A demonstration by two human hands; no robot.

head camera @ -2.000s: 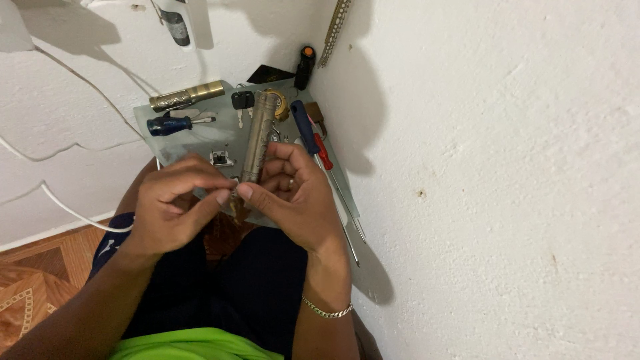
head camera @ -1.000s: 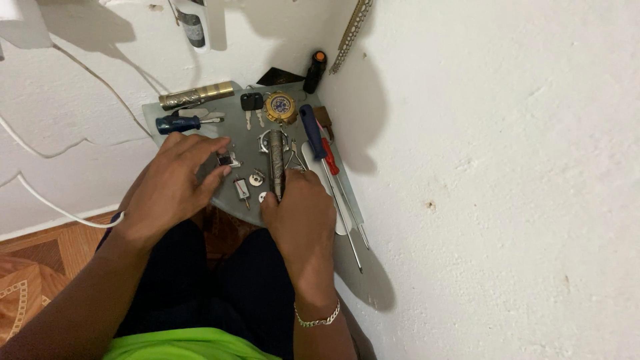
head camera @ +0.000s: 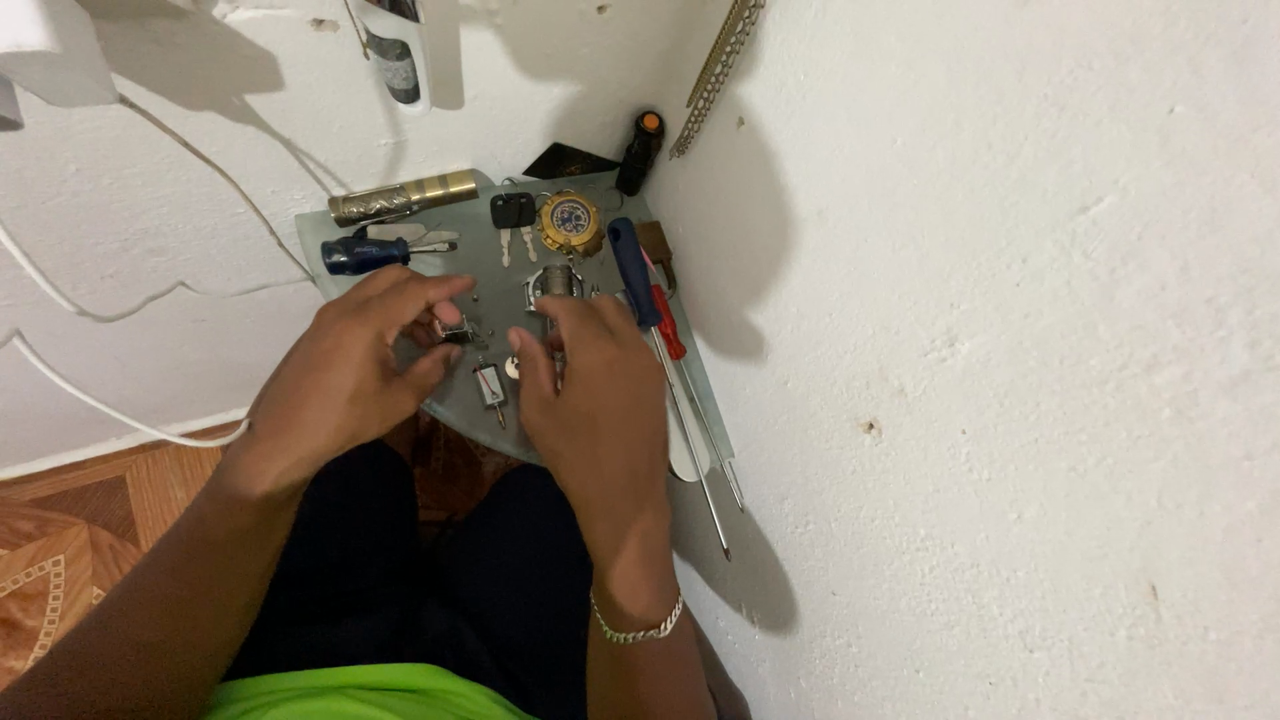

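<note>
My left hand (head camera: 365, 365) hovers over the glass shelf (head camera: 455, 408) with thumb and fingers apart, right by a small metal part (head camera: 457, 332); whether it touches the part is unclear. My right hand (head camera: 600, 400), wearing a chain bracelet, is over a metal cylinder (head camera: 558, 282) that lies on the shelf; its fingers hide the lower part, so its grip cannot be told. Between the hands lie a small electric motor (head camera: 489, 385) and a round metal piece (head camera: 513, 367), partly covered by my right thumb.
Around the hands lie a blue-handled screwdriver (head camera: 365, 253), an engraved brass-coloured cylinder (head camera: 405, 197), keys (head camera: 513, 215), a gold-coloured watch (head camera: 570, 222), a padlock (head camera: 655, 250), a long blue screwdriver (head camera: 632, 270) and a red one (head camera: 668, 320). White walls meet behind the shelf; a white cable (head camera: 100, 398) hangs at left.
Two seconds ago both hands held the engraved cylinder up; one second ago it was lower, at my right hand. Now it lies on the shelf under that hand. My left hand's fingers have spread.
</note>
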